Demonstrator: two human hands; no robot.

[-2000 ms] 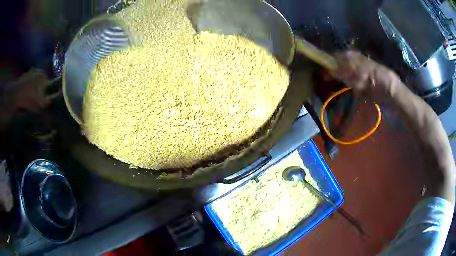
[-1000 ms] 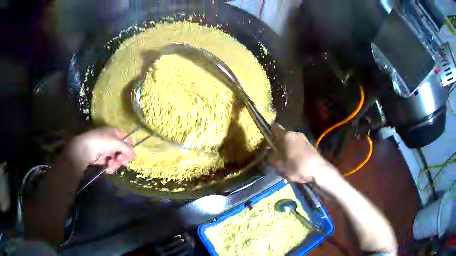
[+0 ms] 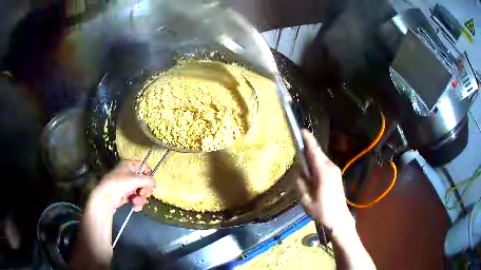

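Note:
My left hand [image 3: 129,184] holds the two thin wire legs of the wire-handled strainer [image 3: 143,133]. The strainer is heaped with golden fried crumbs [image 3: 198,113] and is held over the large black wok [image 3: 100,124]. The wok holds yellow oil with crumbs [image 3: 248,179]. My right hand [image 3: 318,184] grips the straight metal handle of the spider strainer [image 3: 287,108]. Its round head is raised above the wok at the top and is blurred; whether it holds crumbs I cannot tell.
The blue tray [image 3: 274,241] with pale minced contents and a serving spoon [image 3: 311,240] is in front of the wok, partly behind my right arm. An orange hose [image 3: 384,198] lies at right, below a steel machine [image 3: 430,79]. A steel bowl [image 3: 45,221] is at lower left.
The spider strainer has risen from beside the wire-handled strainer to above the wok. The heaped strainer shows farther up in view. Both hands show lower in the picture.

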